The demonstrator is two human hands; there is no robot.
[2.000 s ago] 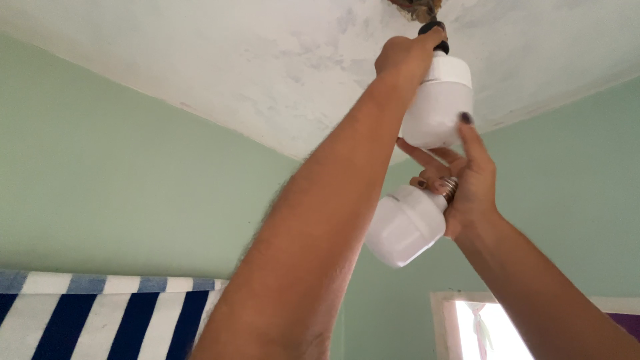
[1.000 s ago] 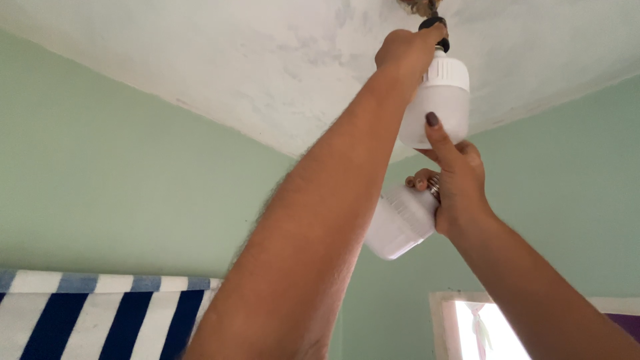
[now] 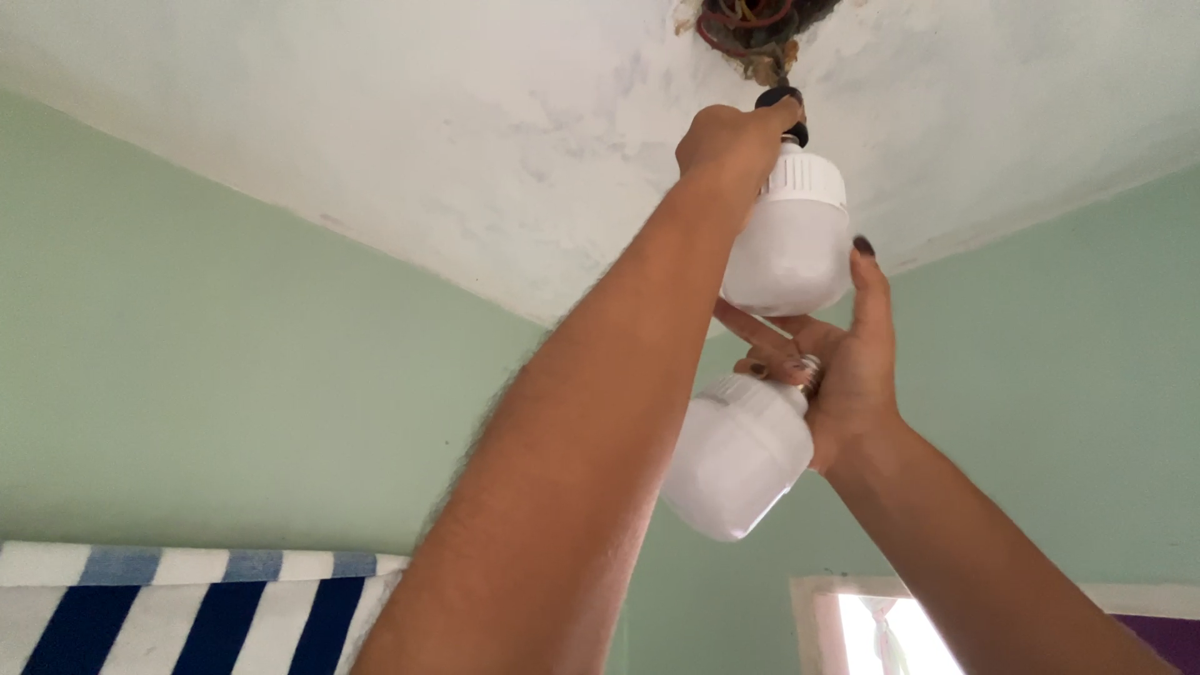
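High up, my left hand [image 3: 736, 141] grips a black lamp holder [image 3: 795, 131] that hangs from the ceiling. A white LED bulb [image 3: 792, 253] is at the holder, its rounded end down. My right hand [image 3: 844, 375] is just below and beside this bulb, its thumb at the right side and fingers under it. The same hand holds a second white LED bulb [image 3: 736, 459] by its metal screw base [image 3: 810, 373], between the lower fingers and palm; that bulb tilts down to the left, partly behind my left forearm.
Wires [image 3: 750, 19] show in a rough hole in the white ceiling [image 3: 422, 141]. A blue-and-white striped cloth [image 3: 187, 609] hangs at lower left against the green wall [image 3: 234, 375]. At lower right are a bright window [image 3: 858, 637] and something purple [image 3: 1158, 637].
My right thumb has moved from the front of the upper bulb to its right side. The left hand stays on the lamp holder.
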